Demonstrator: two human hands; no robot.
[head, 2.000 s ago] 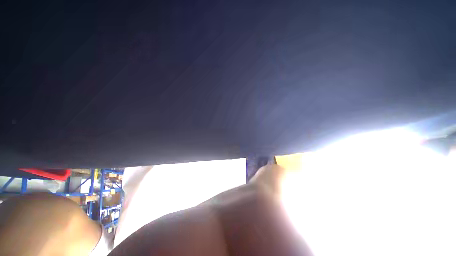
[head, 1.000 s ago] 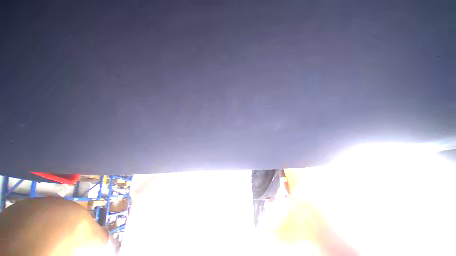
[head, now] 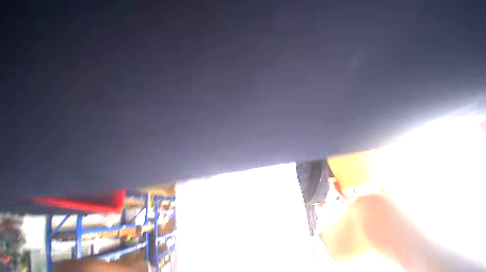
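Note:
A large dark navy, blurred surface [head: 229, 90], which looks like cloth close to the lens, covers the upper part of the picture. Its lower edge slants up towards the right. A blurred, skin-coloured bent shape [head: 375, 226] lies at the lower right. It looks like part of an arm, but I cannot tell whose. Another skin-coloured shape [head: 101, 266] is cut off by the bottom edge at the left. No fingers show on either shape, and I cannot make out my left hand or my right hand.
Blue metal shelving [head: 151, 228] with boxes stands at the lower left, under a red object [head: 109, 202]. A glaring white area [head: 240, 223] fills the lower middle. A grey-black object [head: 314, 183] and a yellow patch [head: 351, 169] are beside it.
The view has shifted and tilted, so the shelving, red object and white area sit further right. The left skin-coloured shape has dropped mostly out of the picture. The dark surface still covers the top.

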